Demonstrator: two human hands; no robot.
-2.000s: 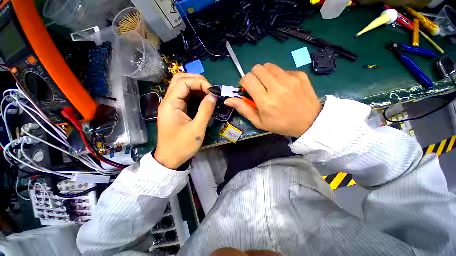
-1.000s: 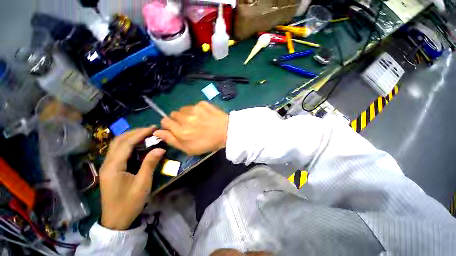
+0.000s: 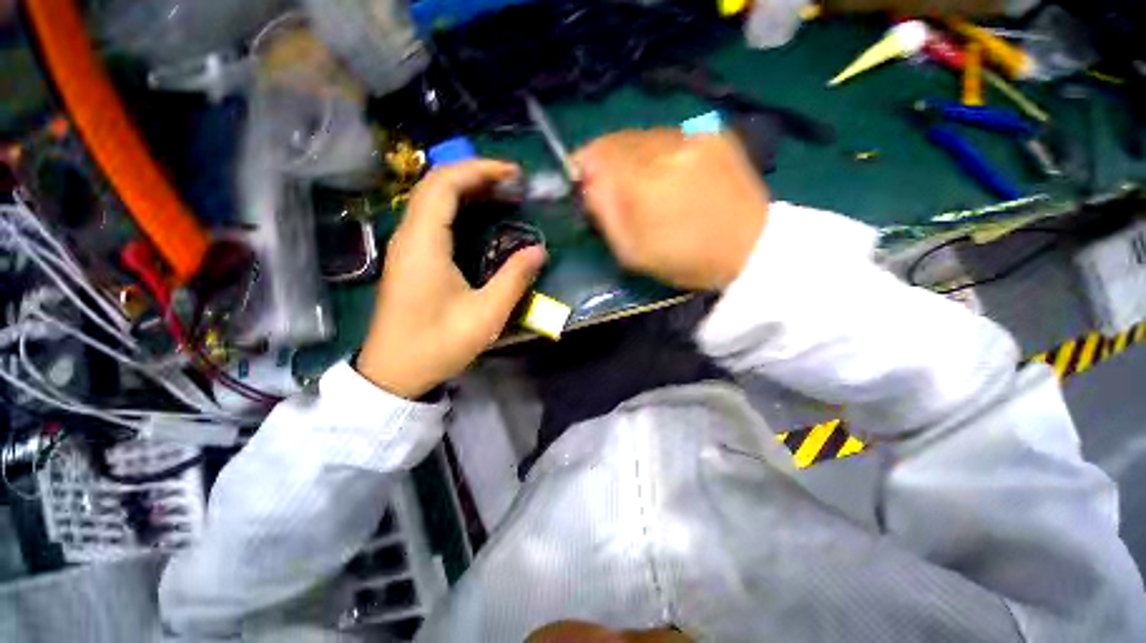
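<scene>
My left hand (image 3: 434, 283) is curled around a dark smartwatch housing (image 3: 509, 241); its thumb tip is at the housing's edge. Blur hides whether the hand grips it or it rests on the bench. A small pale part (image 3: 543, 187) shows between my left index fingertip and my right hand (image 3: 672, 207). My right hand is blurred with fingers curled, and what it holds is hidden. A thin silver strip, perhaps tweezers (image 3: 548, 133), points up and away from my right fingers. A yellow-edged battery (image 3: 544, 315) lies near the bench edge below my left thumb.
A blue square (image 3: 450, 151) and a cyan one (image 3: 703, 123) lie behind the hands. Blue-handled pliers (image 3: 974, 161) and a pointed nozzle (image 3: 873, 57) are right. Plastic cups, white cables (image 3: 94, 339) and an orange-framed meter (image 3: 120, 138) are left. Dark parts are heaped behind.
The view swung right, then back left. My left thumb and index finger are farther apart than two seconds ago, showing more of the housing. The orange piece at my right fingers no longer shows.
</scene>
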